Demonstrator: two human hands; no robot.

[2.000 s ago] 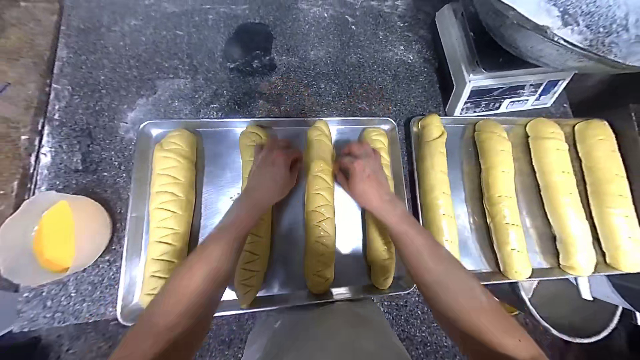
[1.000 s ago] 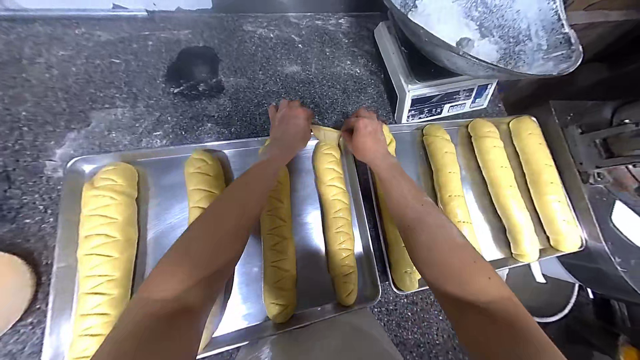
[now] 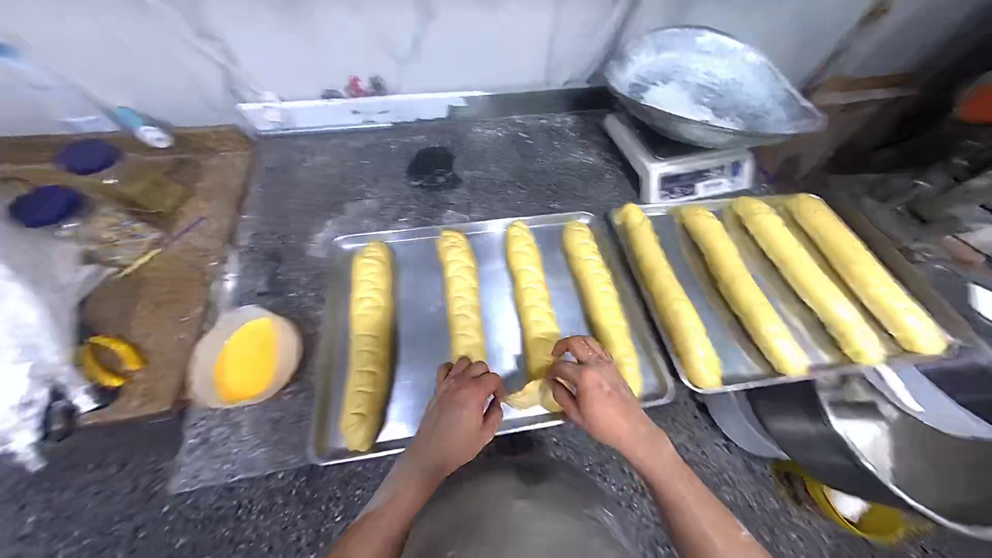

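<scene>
A metal baking tray [image 3: 411, 310] holds several long dough loaves with a zigzag pattern along their tops. At the near end of the third loaf [image 3: 533, 294], my right hand [image 3: 593, 387] pinches the dough. My left hand [image 3: 465, 411] is at the near end of the second loaf [image 3: 463, 291], its fingers curled beside a flap of dough [image 3: 527, 395] that sticks out leftward from the third loaf; whether they grip it I cannot tell. The leftmost loaf [image 3: 368, 341] and the fourth loaf [image 3: 601, 294] lie on either side, untouched.
A second tray [image 3: 744, 384] with several loaves adjoins on the right. Behind it, a digital scale [image 3: 694, 174] bears a metal bowl [image 3: 697, 85] with white powder. A bowl of yellow liquid [image 3: 246, 358] stands at the left. Metal pots [image 3: 914, 449] sit below the right tray.
Both hands have moved from the far end of the loaves to the near edge of the left tray. The view has shifted and now takes in the wall.
</scene>
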